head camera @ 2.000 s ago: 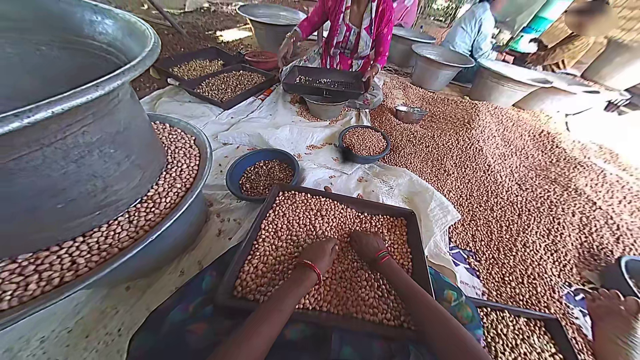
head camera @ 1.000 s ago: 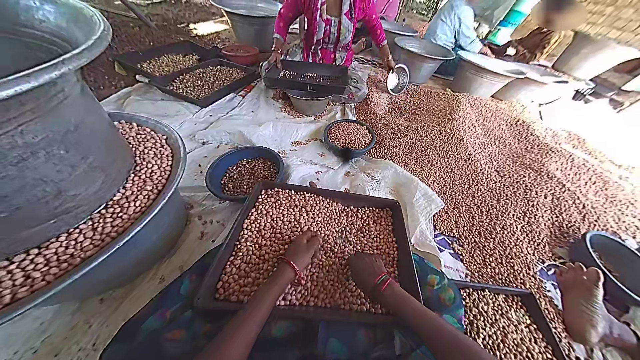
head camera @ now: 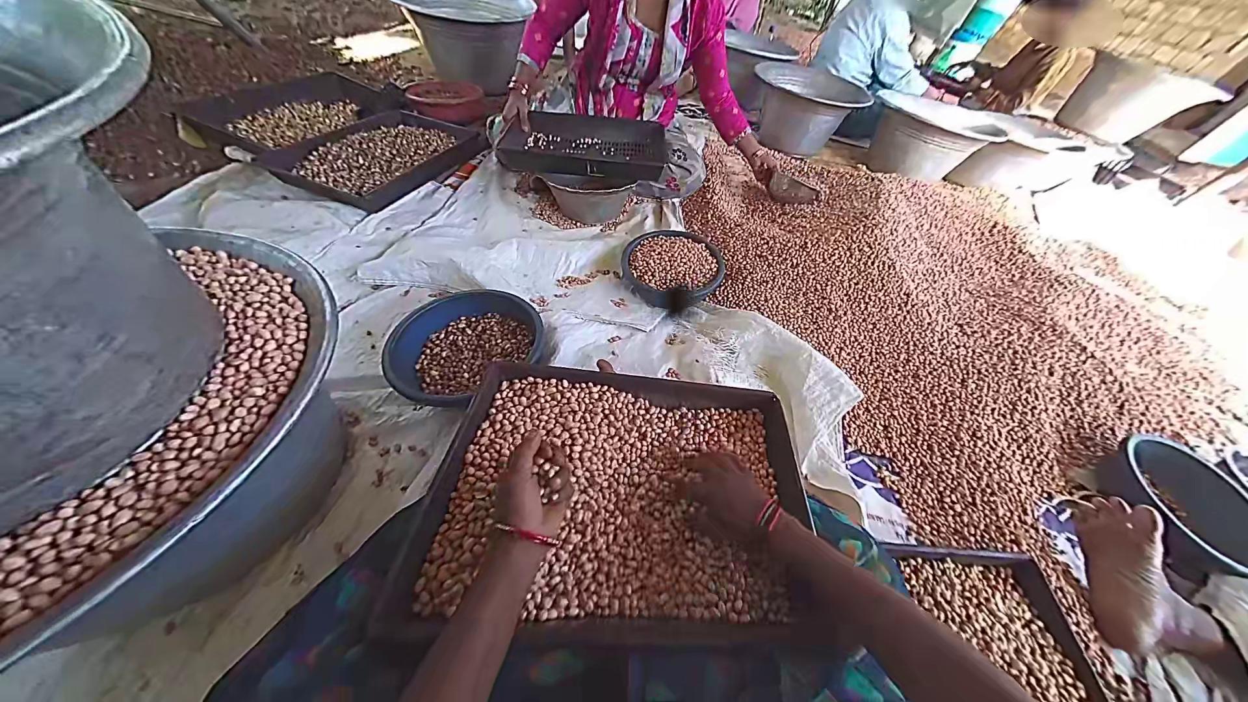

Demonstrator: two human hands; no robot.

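Note:
A dark rectangular tray (head camera: 492,405) full of pinkish-brown nuts (head camera: 624,487) rests at my lap. Over its left half, my left hand (head camera: 531,487) is turned palm up, fingers curled round a few nuts. My right hand (head camera: 723,497) is palm down on the nuts in the right half, its fingertips among them; whether it grips any is hidden. Just beyond the tray's back left corner is a blue basin (head camera: 405,341) with darker nuts. Farther back, a smaller round basin (head camera: 720,278) holds more nuts.
A large metal tub (head camera: 312,429) of nuts with a metal pot (head camera: 97,292) stands left. A wide nut heap (head camera: 975,322) spreads right, near a person's bare foot (head camera: 1121,565) and another tray (head camera: 1043,595). Opposite, a person holds a dark tray (head camera: 585,146) and a metal bowl (head camera: 792,189).
My left hand has turned palm up with nuts in it. My right hand has moved outward to the right over the nuts. The person opposite has lowered the raised metal bowl to the heap.

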